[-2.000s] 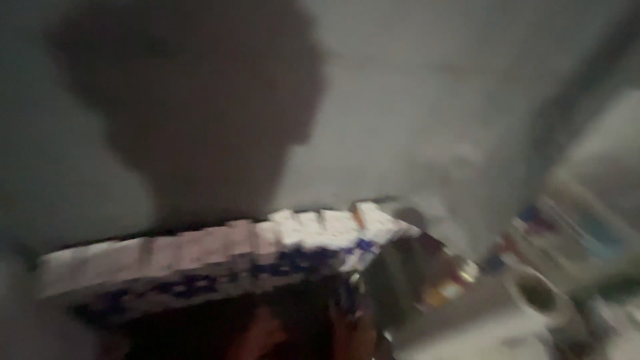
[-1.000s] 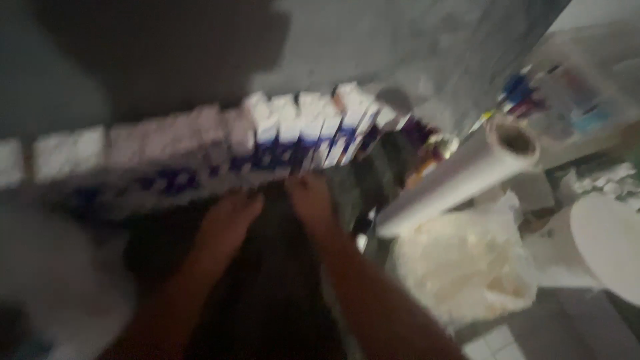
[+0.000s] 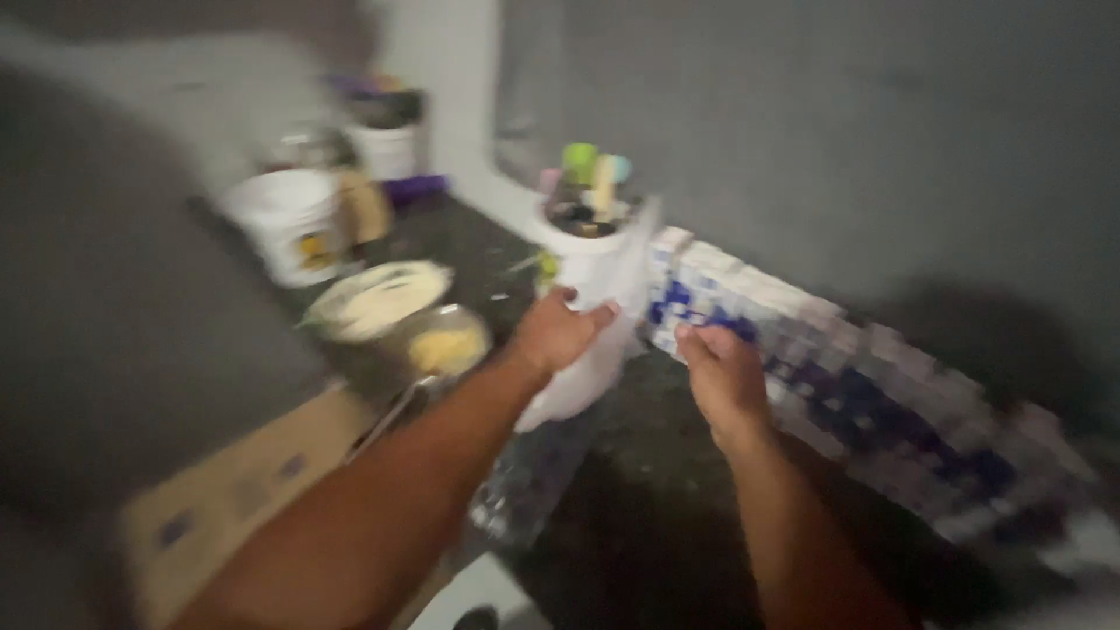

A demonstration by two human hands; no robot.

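Observation:
My left hand (image 3: pixel 564 331) is at a white plastic bag (image 3: pixel 582 376) beside a white tub (image 3: pixel 591 262) of colourful-handled items; blur hides whether the fingers grip the bag. To its right, my right hand (image 3: pixel 724 359) has its thumb and fingers close together at the near end of a long row of white and blue packages (image 3: pixel 840 394). Whether it pinches one of them cannot be made out. The row runs along the grey wall on a dark countertop (image 3: pixel 665 446).
Left on the counter stand a white bucket (image 3: pixel 289 227), a plate with pale contents (image 3: pixel 381 300), a bowl of yellow food (image 3: pixel 446 346) and a further white container (image 3: pixel 385 149). A cardboard box (image 3: pixel 254 490) is at lower left, and clear plastic wrap (image 3: pixel 525 490) lies near the counter's front.
The view has swung far to the left, bringing the bucket, plate and bowl into sight. My hands, earlier both at the package row, are now farther apart, the left one at the white bag.

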